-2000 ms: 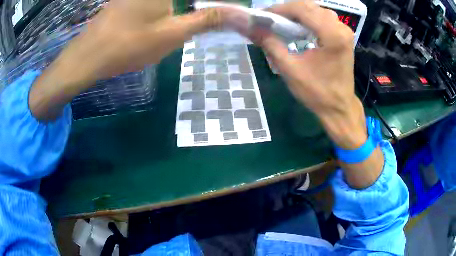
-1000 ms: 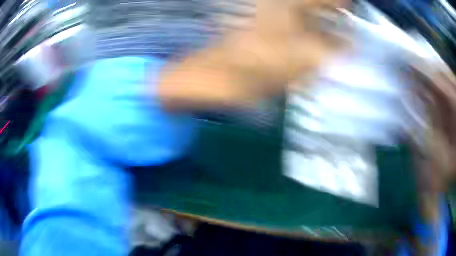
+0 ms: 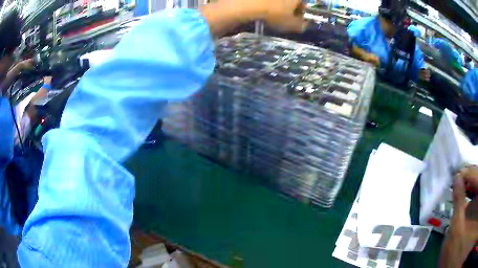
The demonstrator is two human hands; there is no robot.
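Observation:
My left hand point(image 3: 270, 14) is blurred at the top, above the back left part of a tall stack of clear blister trays point(image 3: 278, 141). Its fingertips are unclear, so I cannot tell if it holds anything. The top tray has small black, silver and white parts in its pockets. My right hand point(image 3: 457, 230) is cut off by the right edge, beside a white box point(image 3: 445, 162); something dark with a bit of red is at its fingers. White liner sheets point(image 3: 388, 193) with grey L-shaped pieces lie overlapping at the lower right.
The green mat point(image 3: 209, 209) runs along the bench's wood edge. Crumpled white paper point(image 3: 157, 256) is in a box below it. A person in a blue smock point(image 3: 369, 39) is at the upper right. Another person's hand point(image 3: 41, 93) is at the left.
The view has swung left, bringing the tray stack to the middle. My left hand has moved out over the trays, apart from my right hand. The grey-piece sheets now show at the lower right.

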